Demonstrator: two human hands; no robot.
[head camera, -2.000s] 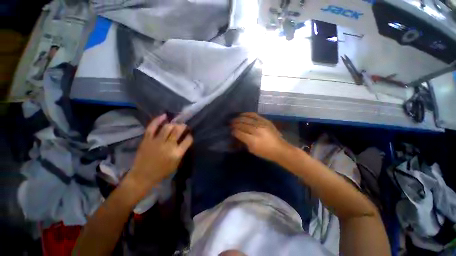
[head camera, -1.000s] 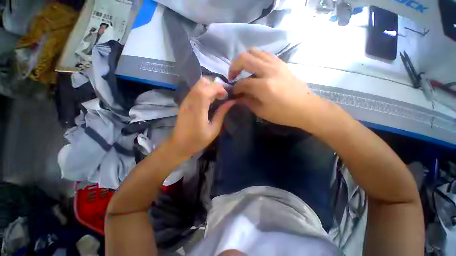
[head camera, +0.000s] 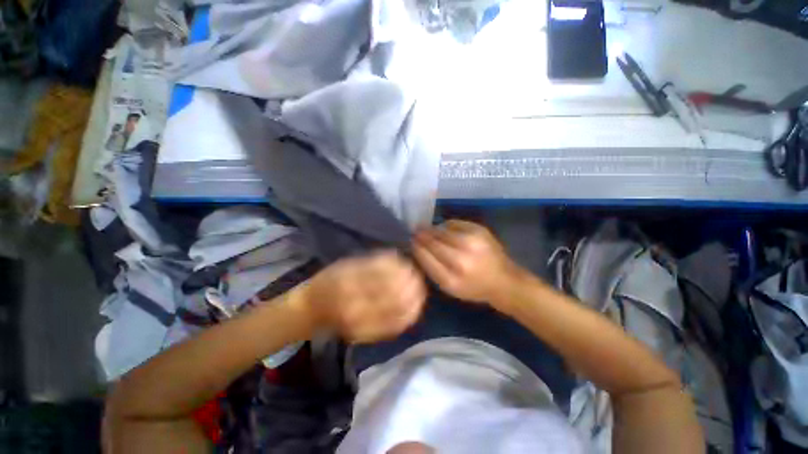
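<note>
A pale grey garment panel (head camera: 368, 133) with a dark grey piece (head camera: 323, 182) hangs over the table's front edge towards my lap. My right hand (head camera: 465, 259) pinches the garment's lower corner between thumb and fingers. My left hand (head camera: 372, 295) is blurred and lies just left of and below it, fingers curled by the dark cloth; whether it grips the cloth is hidden.
The white table has a marked strip (head camera: 611, 168) along its front edge. A phone (head camera: 576, 40), dark snips (head camera: 641, 82), a red-handled tool (head camera: 728, 102) and black scissors (head camera: 788, 158) lie right. Cloth heaps (head camera: 146, 310) hang left; more cloth (head camera: 629, 284) is below right.
Both hands have moved down towards my lap, drawing the garment corner over the table edge. The dark piece now stretches diagonally. The head view has also shifted.
</note>
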